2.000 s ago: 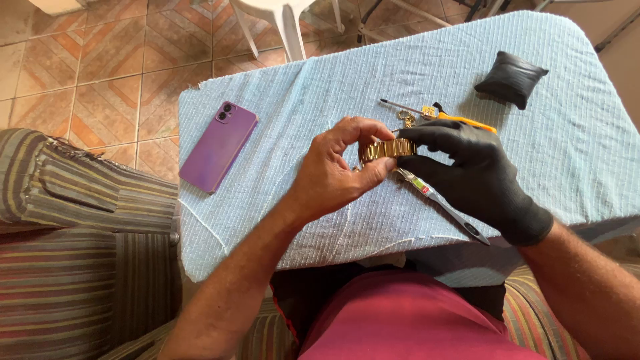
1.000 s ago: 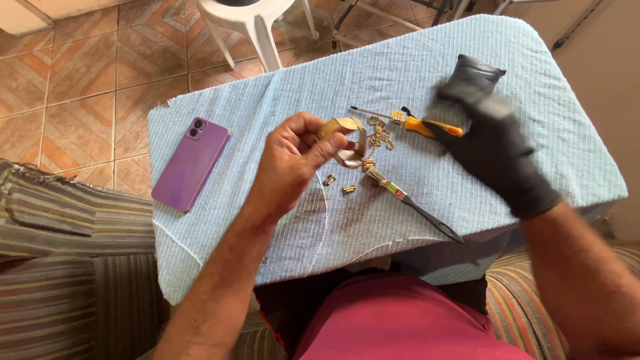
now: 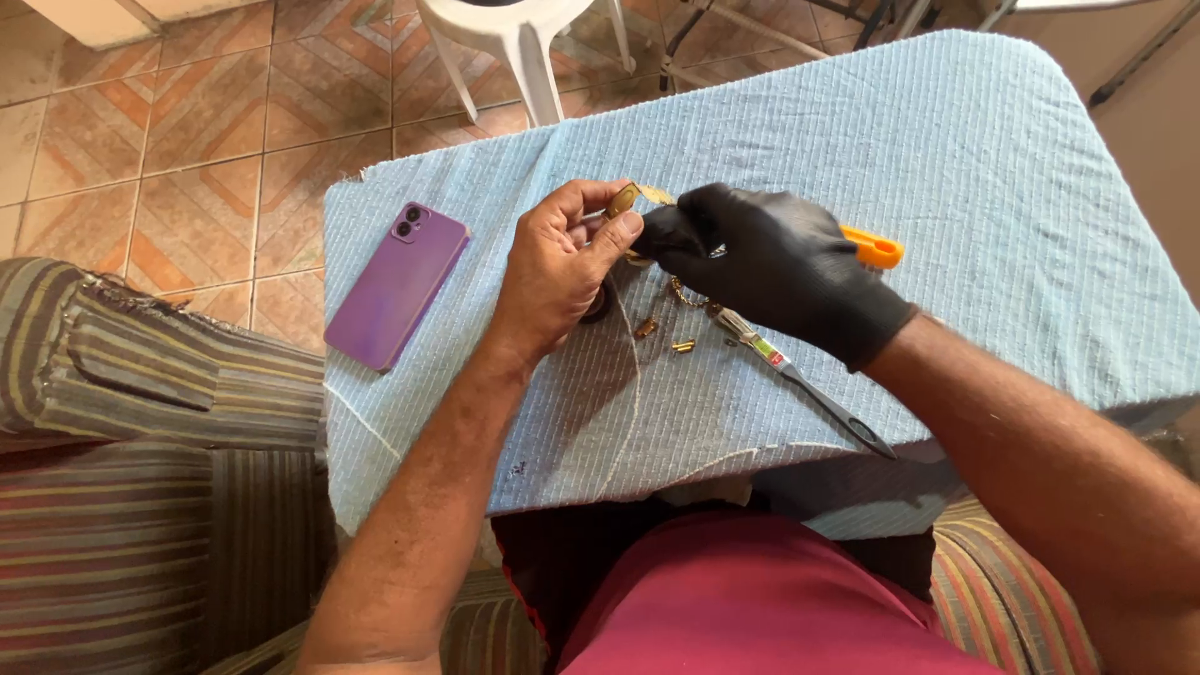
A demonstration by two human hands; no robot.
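Note:
My bare left hand (image 3: 567, 253) pinches a gold-coloured metal watch bracelet (image 3: 622, 200) between thumb and fingers, above the cloth. Against it, my black-gloved right hand (image 3: 764, 258) grips a black cushion (image 3: 667, 230), mostly hidden by the fingers. An orange handle (image 3: 872, 247) sticks out behind the glove; the rest of that tool is covered. Below the hands lie a gold-coloured chain (image 3: 687, 293) and small gold-coloured links (image 3: 683, 346). A brush with a grey handle (image 3: 825, 403) lies nearer the front edge. Part of a dark round object (image 3: 598, 305) shows beside my left hand.
A purple phone (image 3: 398, 286) lies at the left of the table, which has a light blue cloth (image 3: 984, 216). Beyond the far edge stands a white plastic stool (image 3: 525, 42). Striped upholstered seating (image 3: 141, 356) is at the left.
The black cushion has left its place at the right of the cloth. My gloved right hand has come back from there to the bracelet in my left hand.

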